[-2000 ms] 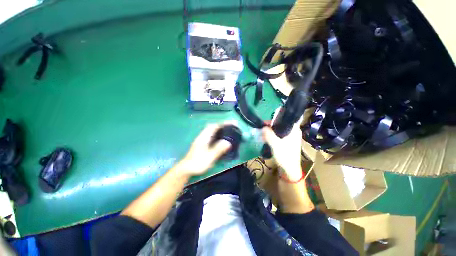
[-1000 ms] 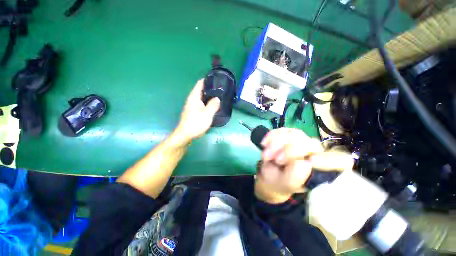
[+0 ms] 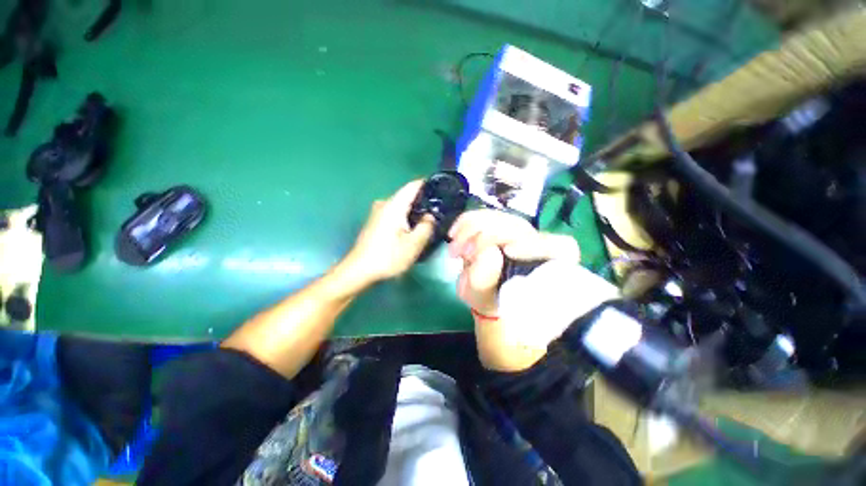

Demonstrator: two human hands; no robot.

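Note:
My left hand (image 3: 391,235) holds a black plastic housing (image 3: 442,197) above the bench, just in front of the screw feeder. My right hand (image 3: 498,271) is closed around the electric screwdriver (image 3: 617,346), whose thick body with a white wrap points down to the right. The driver's front end is at the housing, but its bit is hidden by my right fingers. The blue-and-white screw feeder (image 3: 522,128) stands just beyond my hands.
Another black housing (image 3: 161,225) lies on the green bench (image 3: 256,123) at left. Black assembled parts (image 3: 71,180) and a pad sheet (image 3: 17,271) are farther left. A large carton (image 3: 750,81) of black parts stands at right, with a cable hanging over it. Blue clothing shows at lower left.
The right hand and driver have moved up and left, from beside the feeder to the housing. The left hand has tilted the housing and brought it slightly right.

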